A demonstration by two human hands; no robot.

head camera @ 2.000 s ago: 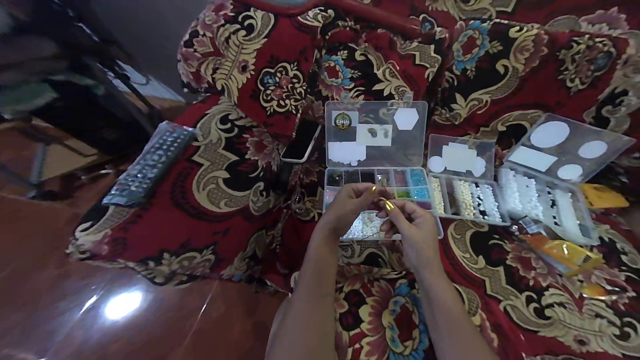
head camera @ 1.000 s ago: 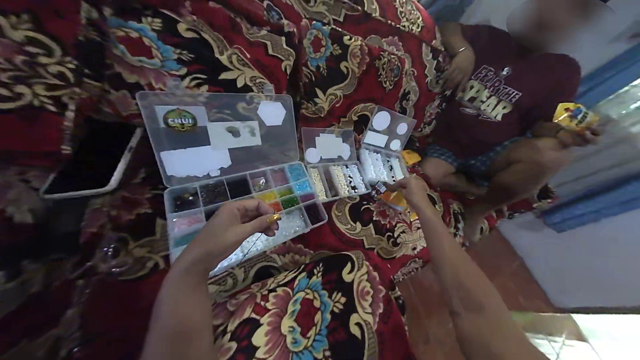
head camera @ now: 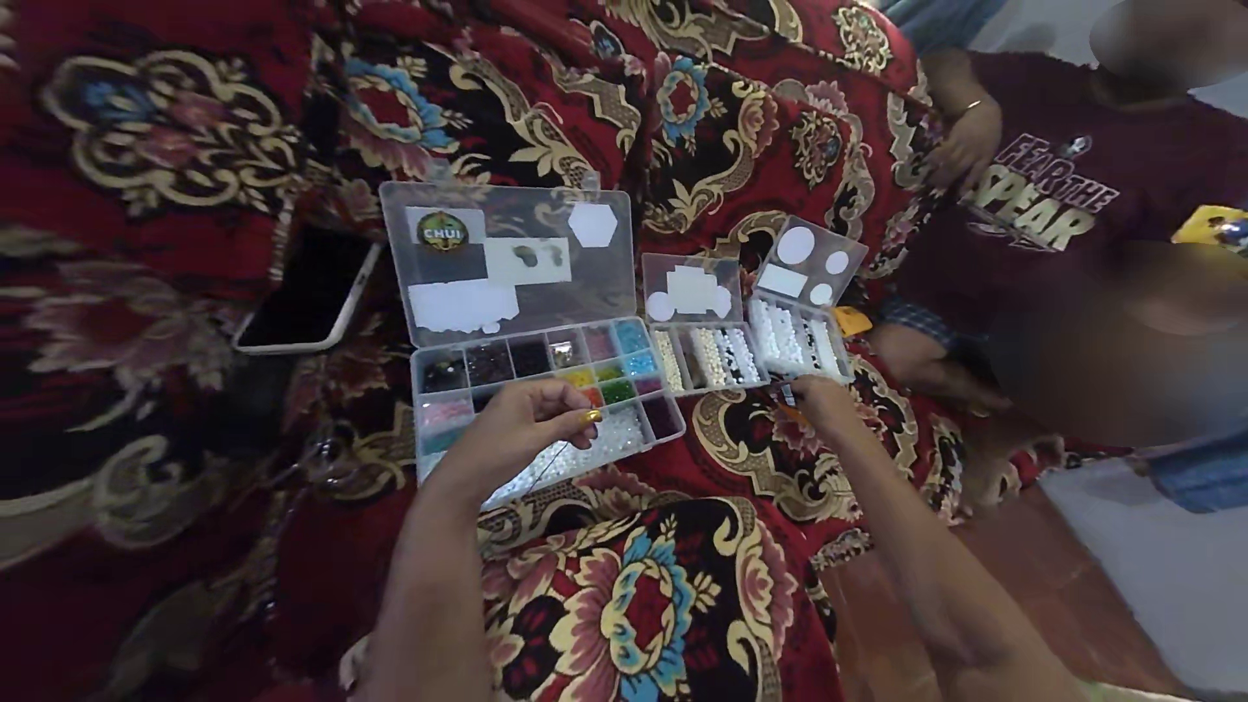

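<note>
Above the large clear plastic bead box (head camera: 575,458), my left hand (head camera: 531,429) pinches a thin cord between thumb and finger; a small yellow piece shows at the fingertips. The box lies open, its compartments filled with black, pink, blue, green, orange and white beads. My right hand (head camera: 817,395) reaches to the front edge of the farthest bead box (head camera: 801,341), beside small dark and orange things; what its fingers hold cannot be made out. Between these boxes is a smaller open bead box (head camera: 710,359) with cream, white and black beads.
A smartphone (head camera: 307,292) in a pale case lies left of the boxes on the red patterned cover (head camera: 624,604). At the right sits a person in a maroon shirt (head camera: 1063,175), near a yellow packet (head camera: 1209,226). An orange packet (head camera: 852,320) lies behind the farthest box.
My hands were together over the large box two seconds ago; now they are apart, the right one by the farthest box. The view has swung right, bringing in the person.
</note>
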